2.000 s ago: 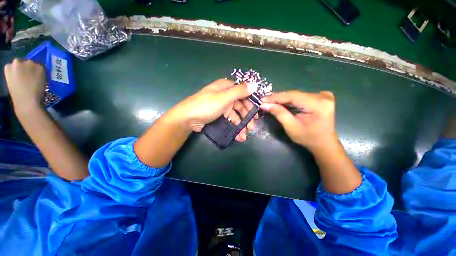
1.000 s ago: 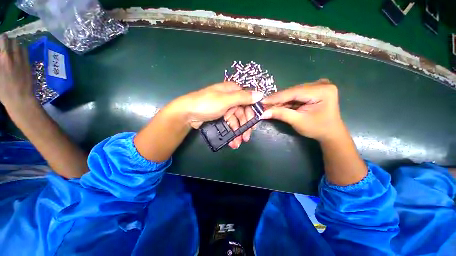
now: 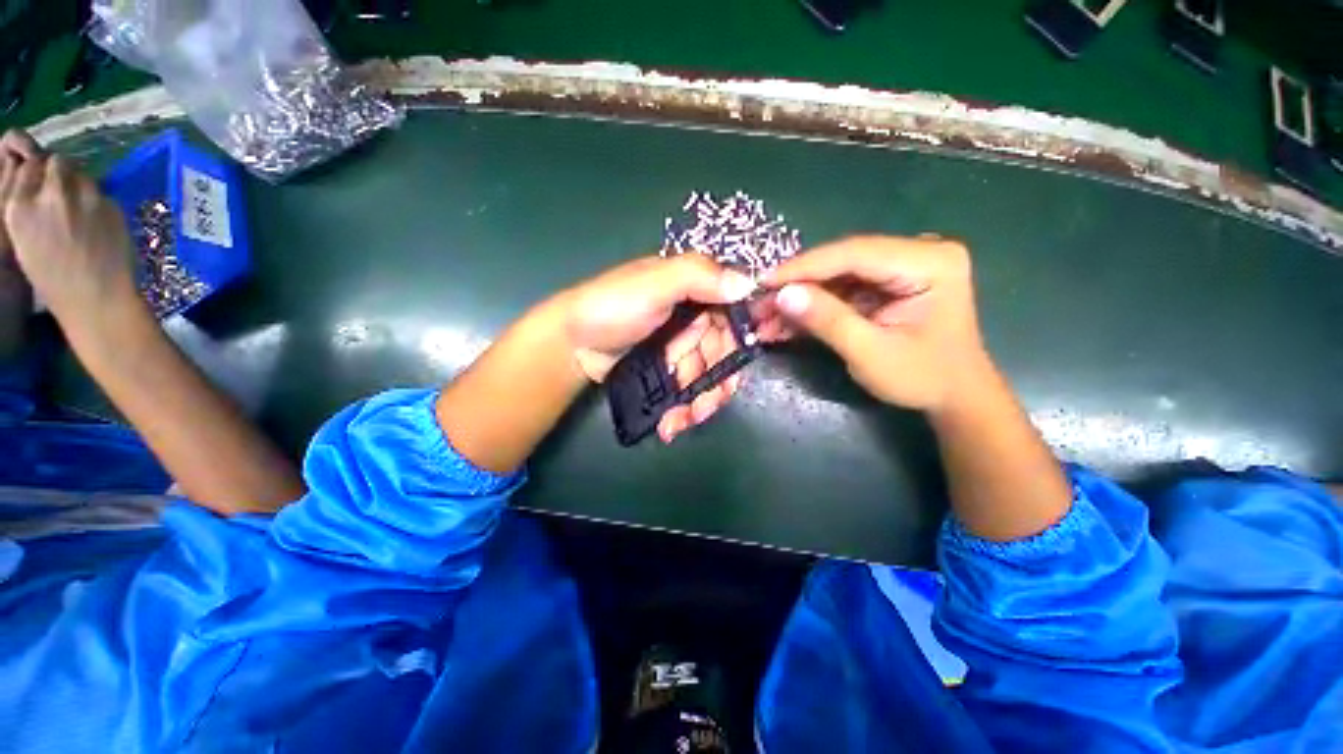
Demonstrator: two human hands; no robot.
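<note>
A black phone housing [image 3: 642,395] with a large window opening is held tilted over the dark-green bench. My left hand [image 3: 648,317] is shut on it, thumb at its upper end and fingers showing through and under the window. My right hand [image 3: 891,312] has thumb and forefinger pinched at the housing's upper right end, close to my left thumb. Whether a metal insert is between these fingertips cannot be told. A loose pile of silvery metal inserts [image 3: 725,228] lies on the bench just beyond my hands.
A clear bag of inserts [image 3: 302,118] and a blue bin [image 3: 221,236] stand at the left, near another person's hand [image 3: 67,236]. A chipped rail [image 3: 707,106] borders the green conveyor [image 3: 619,37], which carries dark housings [image 3: 1075,27]. Another blue sleeve is at right.
The housing has tilted more steeply in my left hand. My right fingertips stay at its upper end. Housings beyond the rail have shifted left. The neighbour's hand at left has moved.
</note>
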